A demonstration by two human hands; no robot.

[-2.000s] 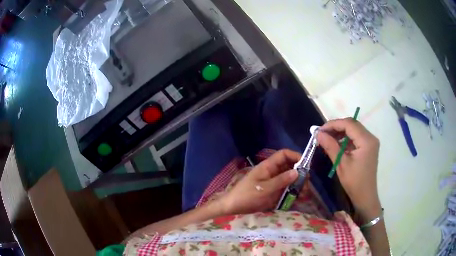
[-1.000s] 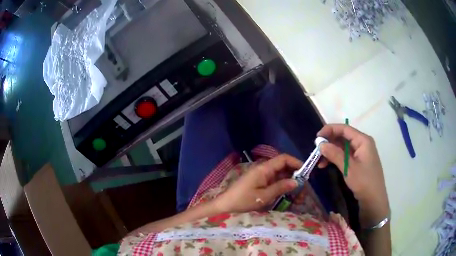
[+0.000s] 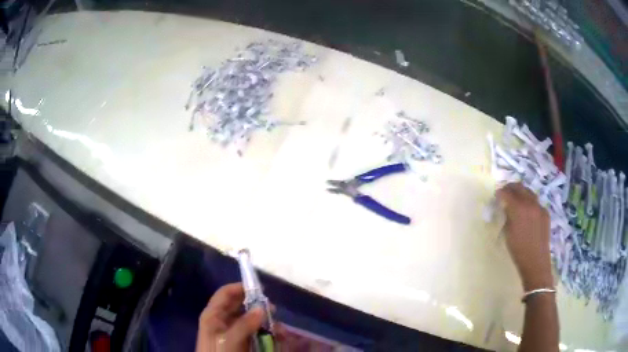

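Observation:
My left hand (image 3: 231,320) holds a white toothbrush-like body (image 3: 249,278) upright at the table's near edge. Its small round head points up, and a bright green battery part shows at the lower end, cut off by the frame's bottom. My right hand (image 3: 525,223) is stretched out to the far right, with its fingers at the edge of a heap of white plastic parts (image 3: 527,161). The fingertips are blurred, and I cannot tell whether they grip a part. The green stick does not show.
Blue-handled cutters (image 3: 377,194) lie mid-table. A heap of small silvery-white parts (image 3: 241,89) lies at the back left, a smaller heap (image 3: 412,137) behind the cutters. Longer bodies with green batteries (image 3: 585,206) lie far right. The machine's black panel (image 3: 103,295) is lower left.
The view has swung right over the table. My right hand has left the white body and moved out to the white parts heap. My left hand still holds the body.

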